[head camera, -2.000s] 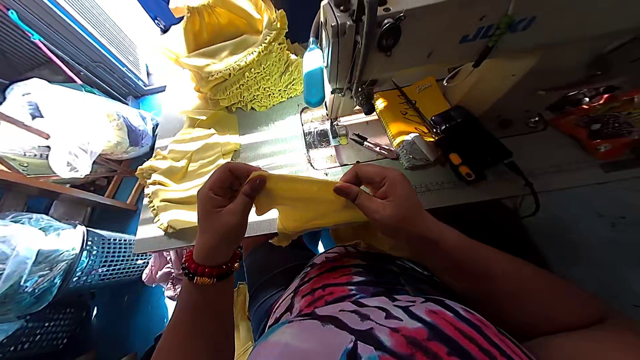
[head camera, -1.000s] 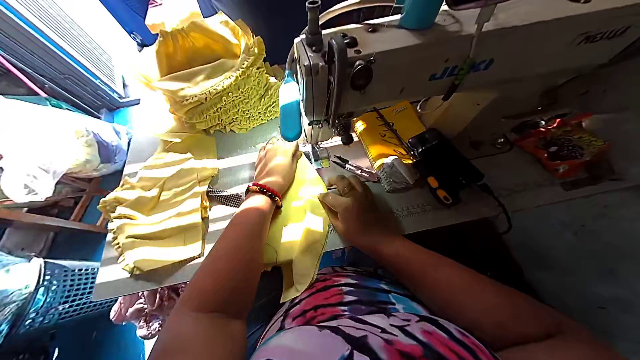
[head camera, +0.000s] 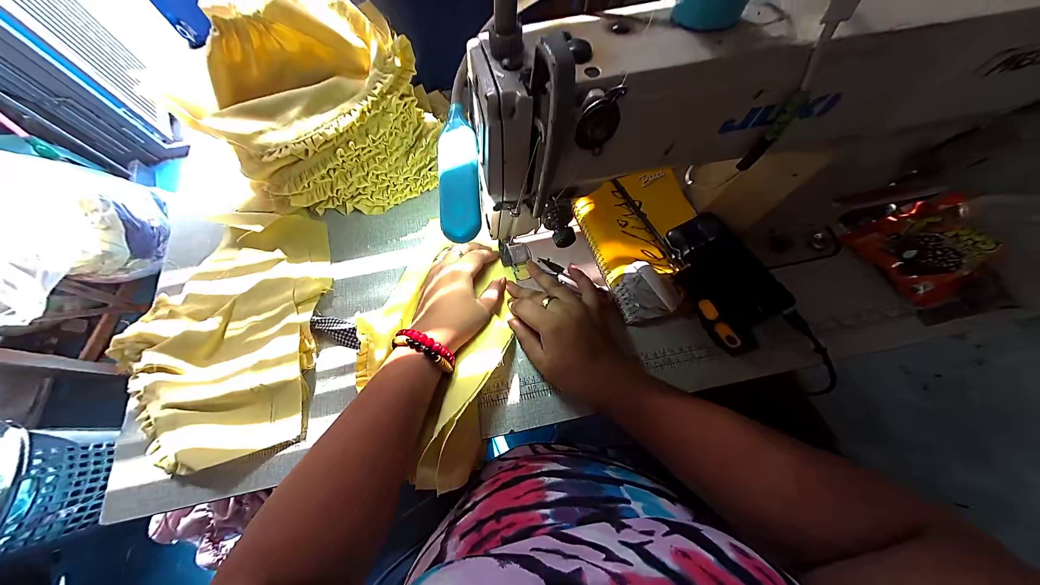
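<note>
A yellow fabric piece (head camera: 475, 357) lies on the table of a Juki sewing machine (head camera: 650, 106), its upper end by the presser foot (head camera: 512, 252). My left hand (head camera: 459, 296) rests flat on the cloth, left of the foot, fingers pointing toward it. My right hand (head camera: 569, 329), with a ring, lies at the cloth's right edge, fingertips close to the foot; whether it pinches the cloth is unclear. A light blue object (head camera: 460, 179) hangs at the machine head's left side.
Left on the table lies a yellow gathered piece (head camera: 236, 341); behind it is a heap of ruffled yellow fabric (head camera: 325, 122). To the right are a yellow notebook (head camera: 634, 219), a black device (head camera: 723, 268) and an orange snack packet (head camera: 926, 252). A plastic basket (head camera: 65, 479) stands lower left.
Two seconds ago both hands held the yellow fabric up before the table's edge. It now lies at the presser foot. Since one second ago, my right hand has opened out flatter beside the foot.
</note>
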